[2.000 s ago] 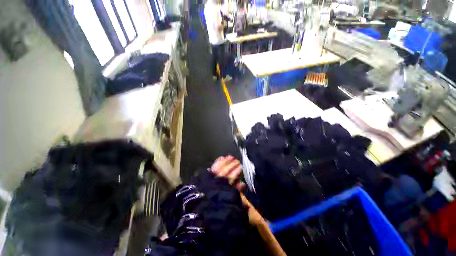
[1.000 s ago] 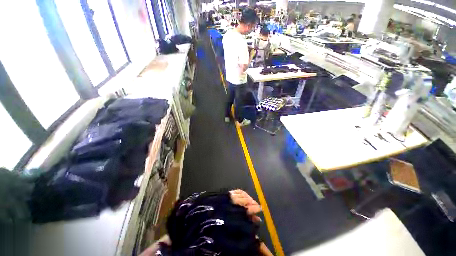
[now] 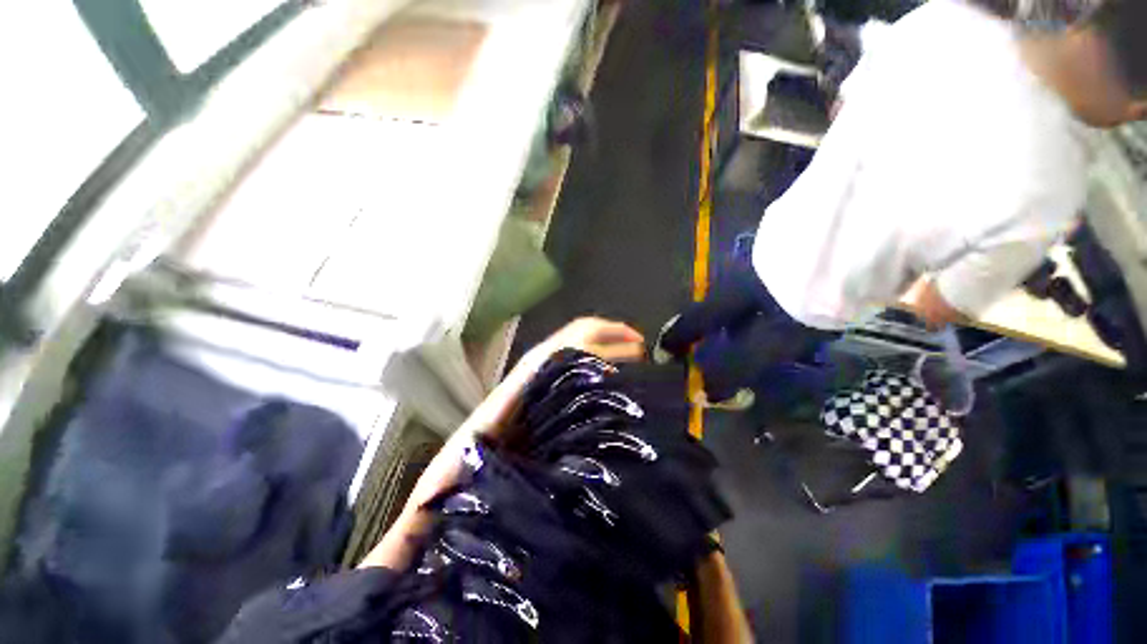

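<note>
A thick bundle of black sewn pieces with thin pale curved lines [image 3: 591, 503] is held in front of me at the lower middle. My left forearm runs along its left side, and my left hand [image 3: 604, 337] is closed over its far end. My right forearm shows at the bundle's lower right. The bundle hides my right hand, so its grip cannot be seen.
A person in a white top [image 3: 925, 164] leans over a table at the right. A checkered stool [image 3: 896, 430] stands below them, with blue tubs [image 3: 994, 610] at the lower right. A window-side bench [image 3: 365, 176] holds dark cloth [image 3: 189, 491].
The view has moved forward along the aisle and tilted down; the person and stool are much nearer. My left hand is now at the bundle's far end, and my right hand has gone from sight.
</note>
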